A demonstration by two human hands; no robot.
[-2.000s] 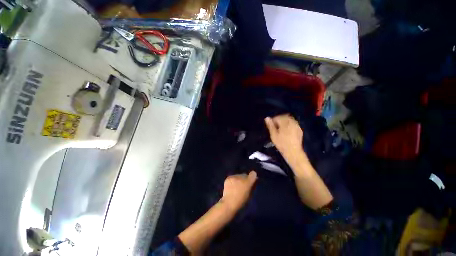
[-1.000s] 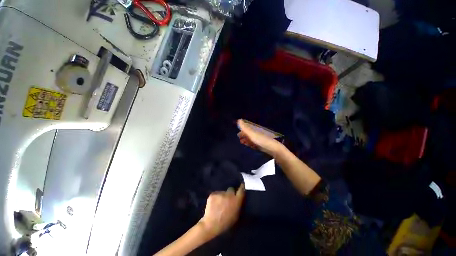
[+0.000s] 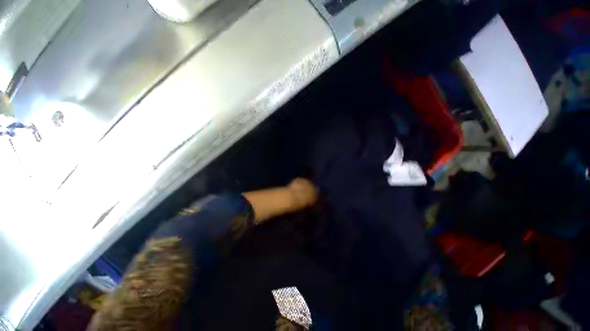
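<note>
Dark garment pieces lie in a large soft heap in front of me, running toward the crate. A folded white paper or label lies on them near the crate. My left hand is blurred and low at the left side of the dark cloth. Its fingers look curled, but I cannot tell whether they grip the cloth. My right hand is not visible; only a patterned part of what looks like its sleeve shows at the lower right. A small white speckled patch shows at the bottom.
The white machine table fills the upper left, its front edge running diagonally beside my left arm. A red crate stands beyond the cloth, with a white-topped stool behind it. A red object lies at the right among dark cloth.
The view has turned, swinging the table edge more diagonal. The white paper now lies by the crate, away from my left hand. My right hand has gone out of sight.
</note>
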